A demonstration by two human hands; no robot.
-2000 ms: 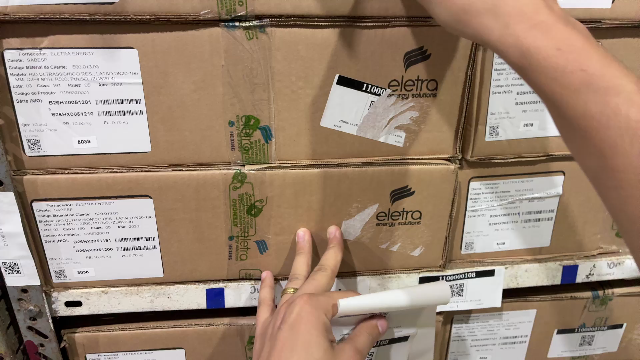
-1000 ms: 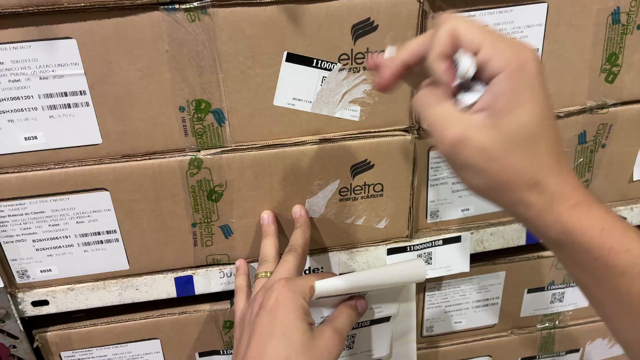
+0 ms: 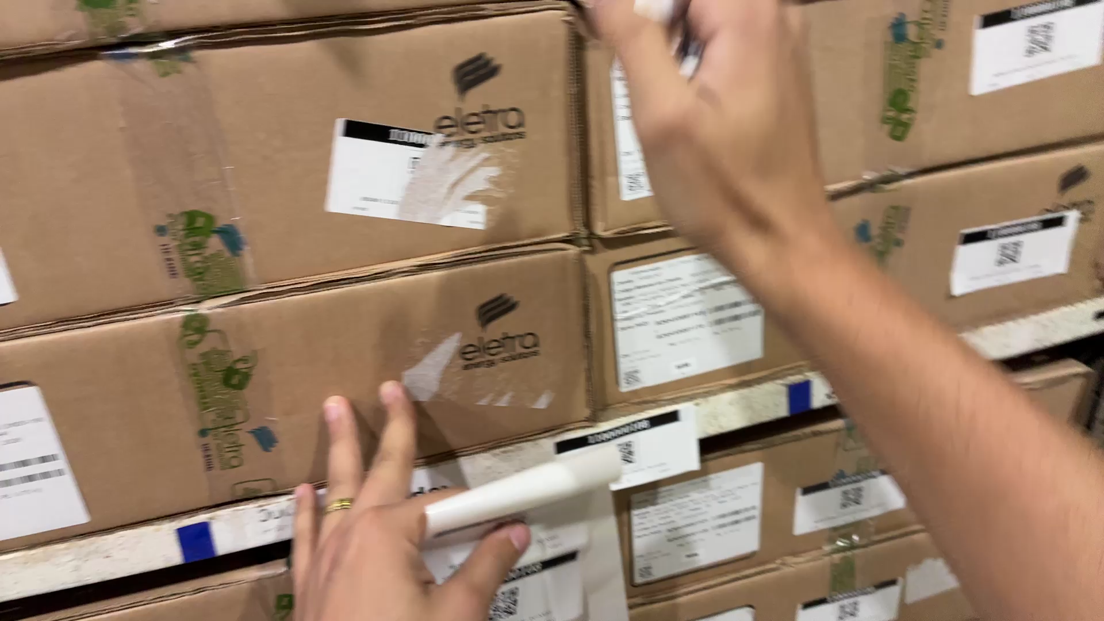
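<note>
My left hand (image 3: 379,535), with a ring on it, holds a partly rolled sheet of white labels (image 3: 526,492) between thumb and palm. Its fingertips rest on the lower cardboard box (image 3: 310,362), beside torn label remnants (image 3: 435,366). At the top, my right hand (image 3: 716,112) is raised before the boxes on the right, fingers bent around a small crumpled white and dark piece (image 3: 677,26), partly cut off and blurred. On the upper cardboard box (image 3: 293,155) a white label (image 3: 375,172) is partly torn, with whitish paper residue over its right side.
More labelled cardboard boxes (image 3: 1009,112) stand stacked at the right. A pale metal shelf beam (image 3: 112,561) with blue marks runs below the middle row. A label (image 3: 660,448) hangs on the beam, and further boxes (image 3: 707,517) stand on the level beneath.
My right hand has moved up and right from in front of the torn label on the upper box. My left hand still holds the rolled sheet against the lower box. The view has shifted closer.
</note>
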